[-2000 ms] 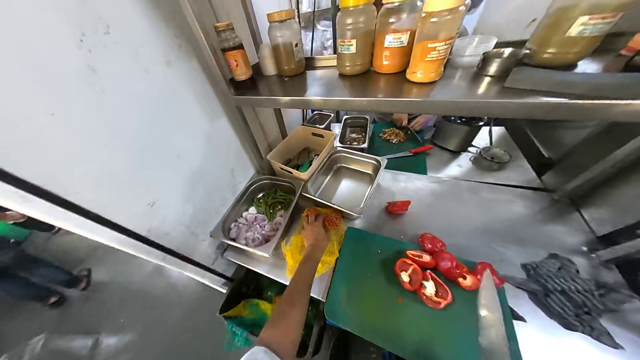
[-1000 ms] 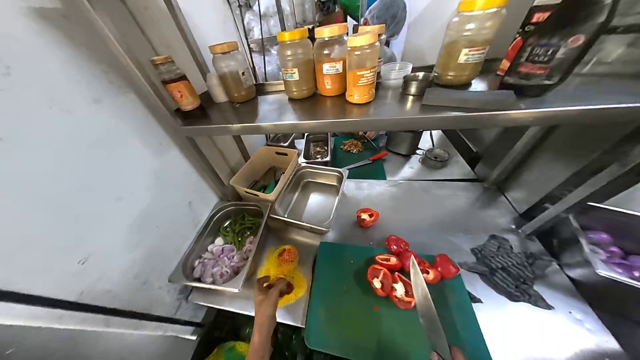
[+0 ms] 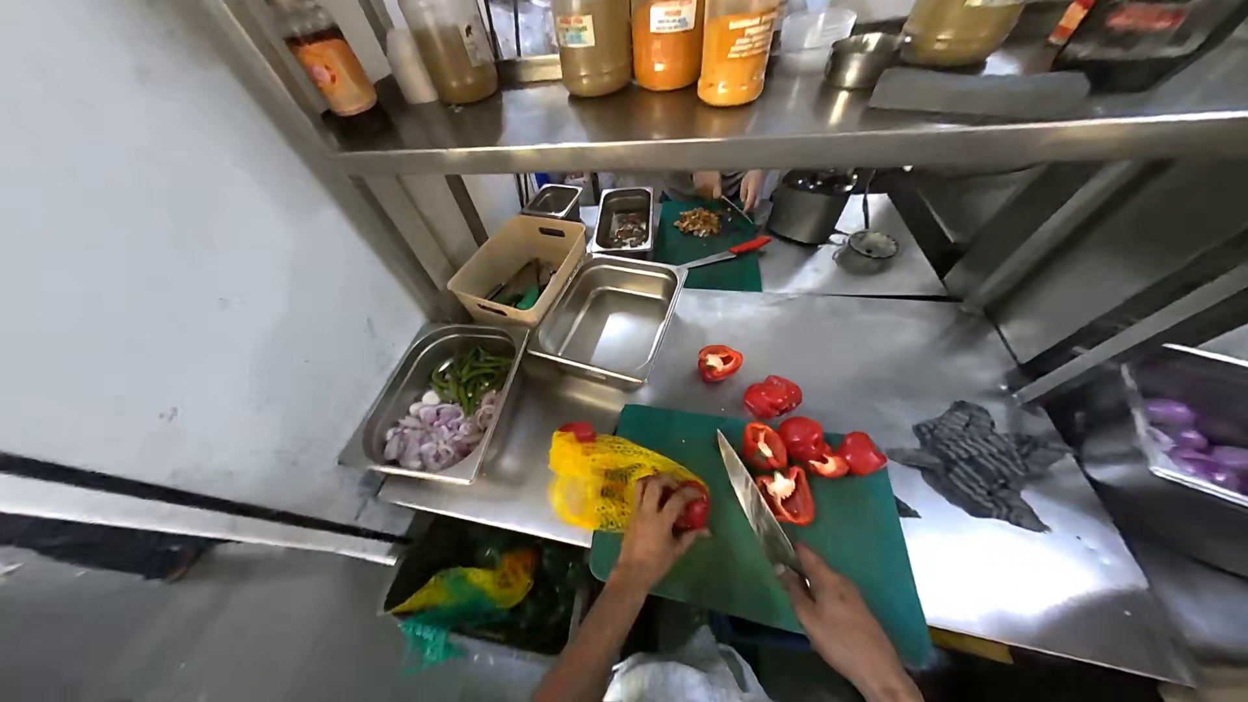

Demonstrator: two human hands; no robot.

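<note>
On the left part of the green cutting board, my left hand grips a red bell pepper at the edge of a yellow mesh bag. My right hand is closed around the handle of a large kitchen knife, its blade slanting up and left over the board. Cut red bell peppers lie right of the blade. Another cut pepper rests on the steel table behind the board.
A steel pan of sliced onions and green chillies stands left, an empty steel pan behind. A dark cloth lies right. A steel shelf with jars crosses above. A co-worker's hands work at a farther board. A bin sits below.
My left hand has moved from beside the board onto it with the yellow mesh bag. My right hand, out of view two seconds ago, now holds the knife, which lay on the board then.
</note>
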